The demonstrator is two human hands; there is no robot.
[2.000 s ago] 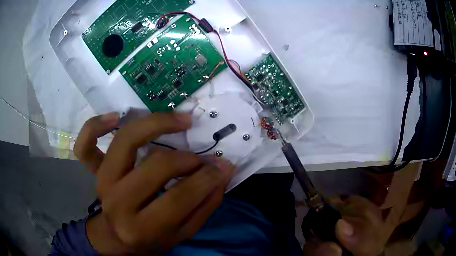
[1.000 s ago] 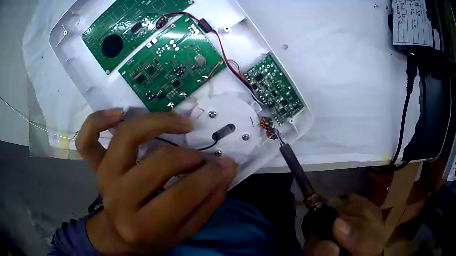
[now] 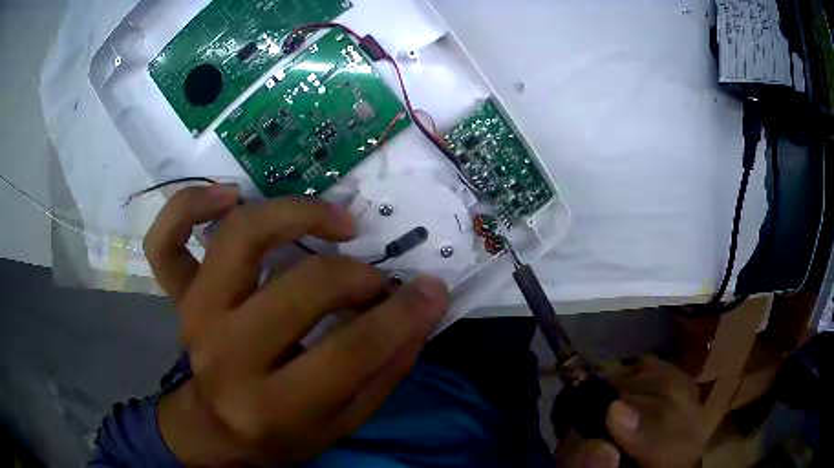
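Note:
My left hand (image 3: 293, 320) lies over the lower left of the white housing (image 3: 462, 69), fingers bent and spread. The thin silvery solder wire (image 3: 64, 222) runs from the left edge into this hand; the grip itself is hidden. A black lead wire (image 3: 174, 181) passes under the fingers from the dark slot in the white round plate (image 3: 416, 196); its bare end sticks out at upper left. My right hand (image 3: 649, 416), partly blurred, holds the soldering iron (image 3: 541, 306) by its black handle. Its tip touches or nearly touches the copper coils (image 3: 486, 233) beside the small circuit board (image 3: 501, 160).
The middle circuit board (image 3: 311, 114) and the end circuit board (image 3: 242, 50) sit in the housing, with a red-black cable (image 3: 402, 84) running between boards. A white sheet (image 3: 631, 183) lies beneath. A black box (image 3: 754, 46) with a white label and cord stands at upper right.
The black lead's bare end now shows beyond my left fingers at upper left. My left thumb side has shifted slightly right. The housing has moved very slightly. The iron stays at the coils.

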